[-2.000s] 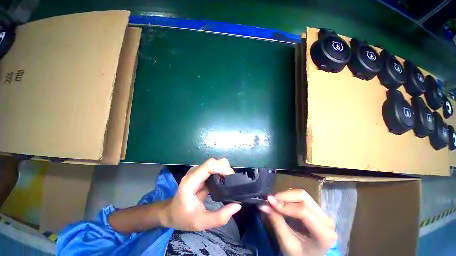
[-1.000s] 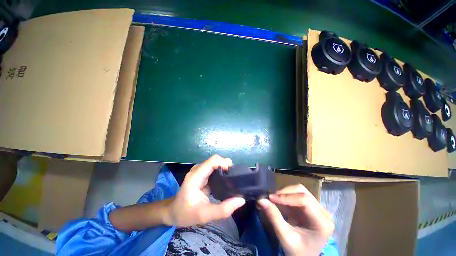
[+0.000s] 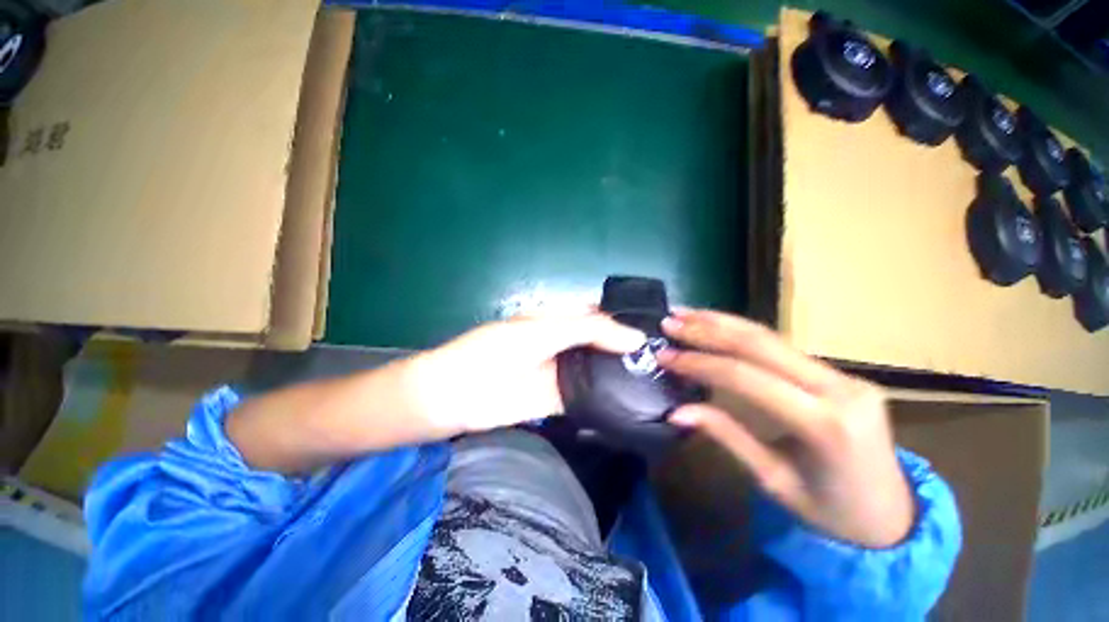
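Observation:
A round black housing (image 3: 614, 395) is held over the bench's front edge, its face turned up, with a pale emblem at its centre and a block at its far side. My left hand (image 3: 517, 365) grips it from the left, with a finger reaching onto the face by the emblem. My right hand (image 3: 791, 407) touches it from the right, fingertips on the face and rim. Both hands are bare and slightly blurred. The emblem is partly covered by fingers.
Capped black housings (image 3: 1005, 231) stand in rows on the right cardboard sheets (image 3: 900, 267). Flat cardboard sheets (image 3: 146, 182) lie at left, with a dark round part (image 3: 15, 55) at their far corner. An open carton (image 3: 973, 486) is below right. The green work surface (image 3: 535, 170) lies between.
The housing has turned from edge-on to face up, showing its emblem, and moved up over the bench edge. Both hands have moved up with it. The view has shifted.

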